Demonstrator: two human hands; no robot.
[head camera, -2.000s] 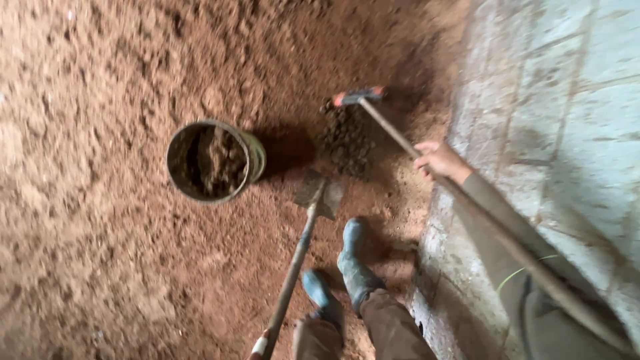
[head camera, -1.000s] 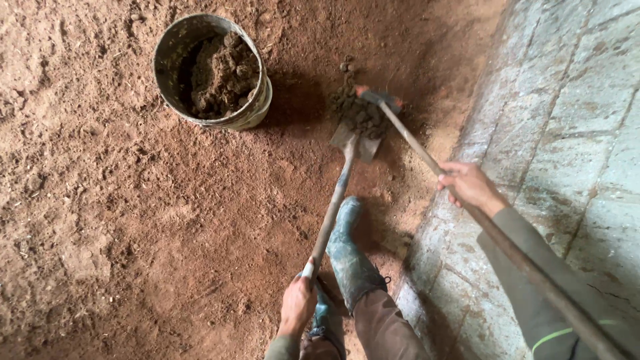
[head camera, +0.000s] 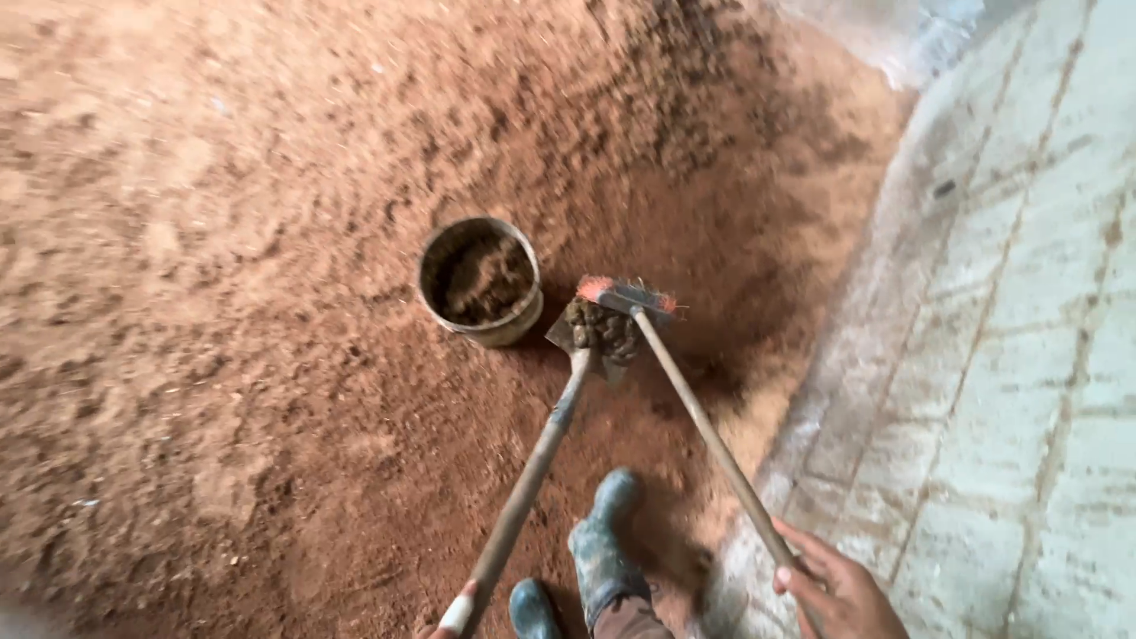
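Observation:
My left hand (head camera: 441, 632), mostly cut off at the bottom edge, grips the shovel's long handle (head camera: 531, 479). The metal shovel blade (head camera: 561, 335) carries a heap of dark clods (head camera: 607, 330), probably manure or damp soil. At the lower right, my right hand (head camera: 841, 587) is closed around the wooden handle (head camera: 710, 435) of a broom. Its head with orange bristles (head camera: 628, 295) lies across the far side of the heap, over the blade. Just left of the blade stands a bucket (head camera: 497, 333), partly filled with dark clumpy material (head camera: 484, 277).
Loose reddish-brown dirt (head camera: 293, 373) covers the floor. A stained, pale block wall or paved surface (head camera: 994, 390) borders it on the right, with a whitish object (head camera: 919, 35) at the top right. My rubber boots (head camera: 608, 541) are below the shovel.
The clods, on the ground ahead of the blade two seconds before, now lie on the shovel. Blade and broom head are together, closer to the bucket. The view has shifted.

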